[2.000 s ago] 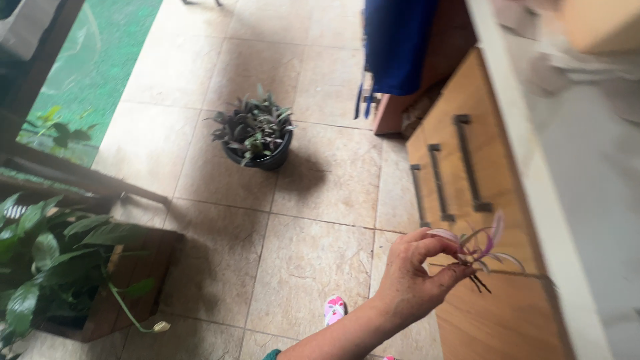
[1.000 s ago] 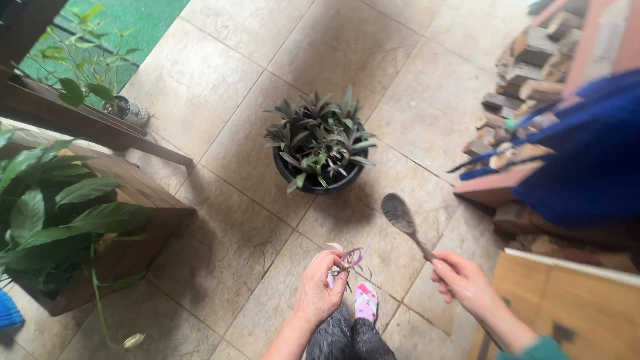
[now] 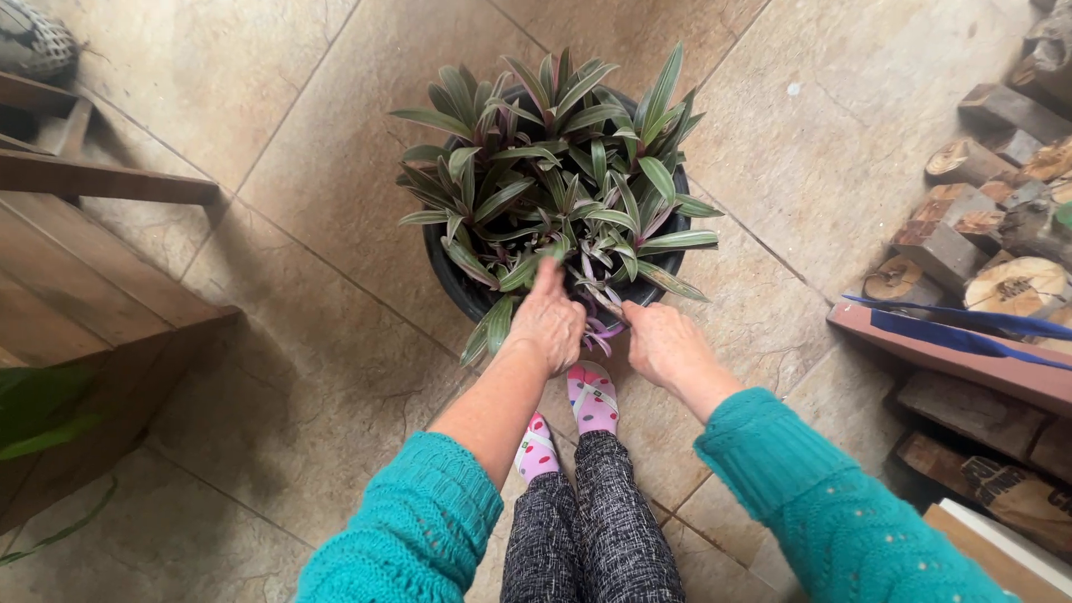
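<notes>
A round black pot [image 3: 452, 280] on the floor holds a dense plant with green and purple striped leaves [image 3: 502, 197]. My left hand [image 3: 548, 322] reaches over its near edge, index finger extended among the leaves and other fingers curled. Purple leaves of a small cutting [image 3: 600, 333] stick out beside those curled fingers. My right hand [image 3: 670, 347] grips the handle of a spoon [image 3: 606, 303] at the near right rim; foliage and blur hide its bowl.
My feet in dotted socks and flip-flops [image 3: 593, 398] stand just below the pot. A wooden planter box [image 3: 100, 285] and a wooden beam [image 3: 109, 177] are at left. Stacked firewood [image 3: 1017, 285] and a pink ledge [image 3: 955, 347] with blue straps [image 3: 963, 327] lie at right.
Both hands have moved forward to the pot, the left from over the floor near my feet. The right hand, out of view two seconds ago, held the spoon up one second ago. The view has shifted strongly.
</notes>
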